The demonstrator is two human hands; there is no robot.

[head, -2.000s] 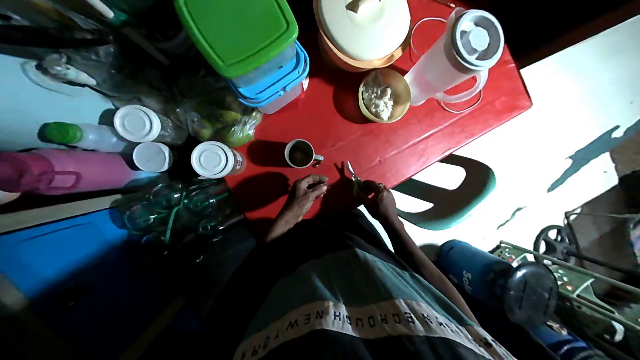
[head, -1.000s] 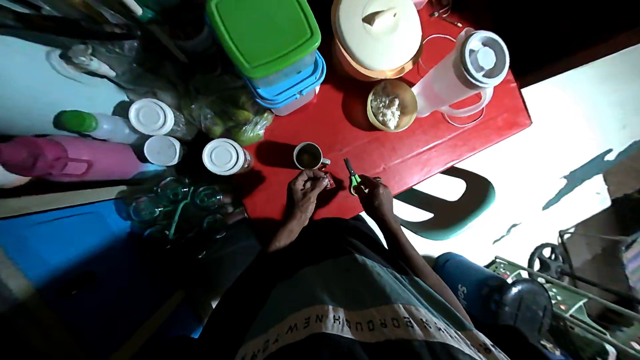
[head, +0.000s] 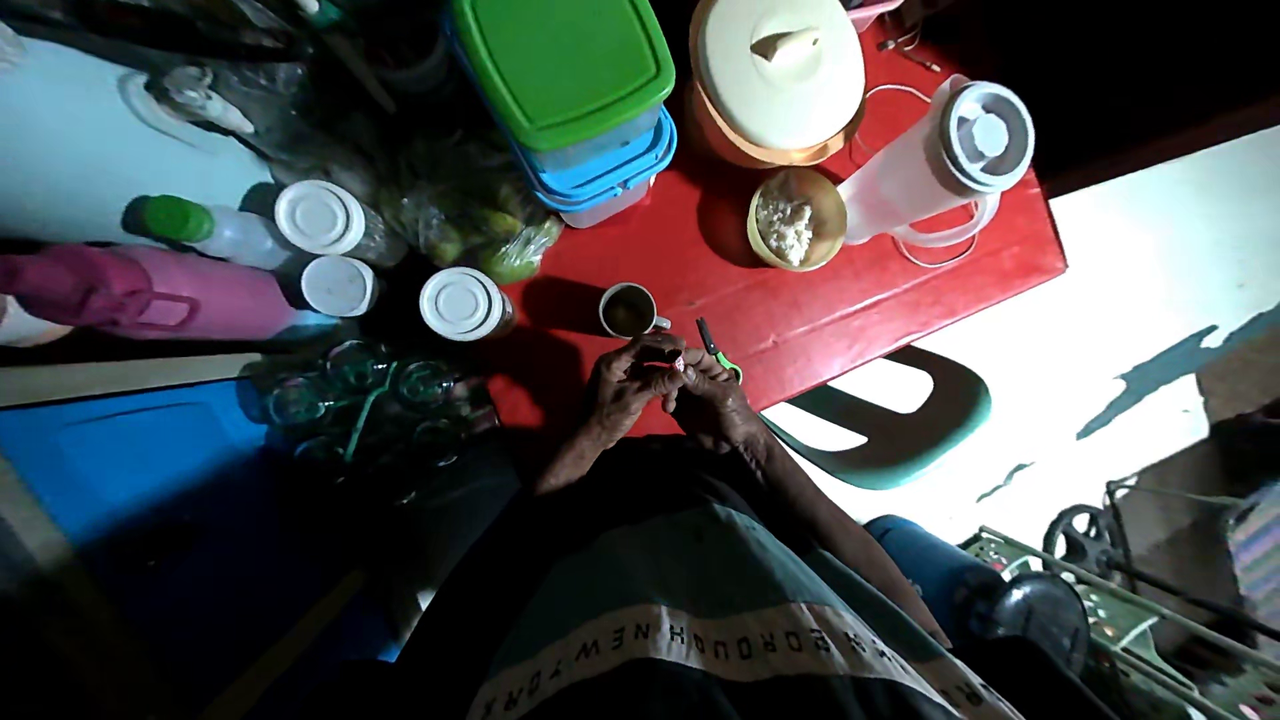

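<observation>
My left hand [head: 625, 388] and my right hand [head: 712, 400] meet at the near edge of the red table [head: 800, 350]. Between their fingertips is a small red-and-white packet [head: 679, 363], mostly covered by the fingers. Green-handled scissors [head: 716, 352] lie just beyond the right hand, blades pointing away; whether that hand touches them cannot be told. A white mug [head: 629, 310] with dark liquid stands just past the left hand, its handle toward the right.
Beyond the mug stand stacked lidded containers [head: 565, 75], a lidded pot [head: 780, 80], a bowl of white food [head: 797, 220] and a pitcher [head: 935, 165]. Jars [head: 463, 303] and a pink bottle [head: 200, 290] are at left. A green plastic chair [head: 900, 425] sits below the table's right edge.
My right hand has moved left to meet my left hand at the small packet. One second ago it held the scissors upright, apart from the left hand.
</observation>
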